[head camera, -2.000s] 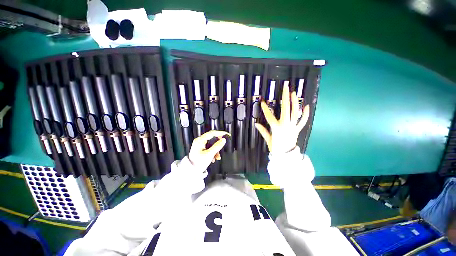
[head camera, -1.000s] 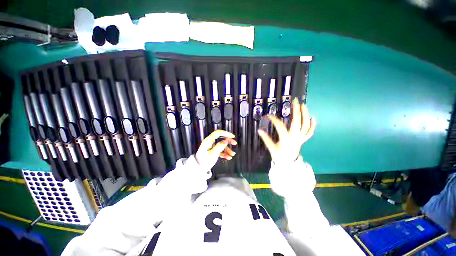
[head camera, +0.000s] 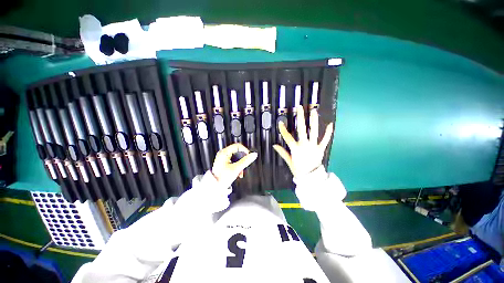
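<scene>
The right black grooved tray (head camera: 257, 69) holds a row of slim black wand units (head camera: 219, 124) with silver tube ends up, copper-coloured rings and oval faces. My right hand (head camera: 305, 150) is over its right-hand units, fingers spread, covering parts of them. My left hand (head camera: 229, 164) is over the lower middle of the same tray, its fingers curled and thumb near the index finger. A dark patch shows between them; I cannot tell whether it is a small oval part or the tray behind. The left black tray (head camera: 105, 69) holds units with silver tube ends down.
A white strip with two black ovals (head camera: 132, 45), a white sheet (head camera: 177, 32) and a cream strip (head camera: 240, 37) lie behind the trays. A white sheet with dark spots (head camera: 69, 220) is at lower left. Blue crates (head camera: 442, 262) and a person's blue sleeve (head camera: 492, 221) are at lower right.
The trays have shifted left in view. My right hand has moved up and left since one second ago, again covering the right-hand units' oval faces. My left hand stays low with fingers curled.
</scene>
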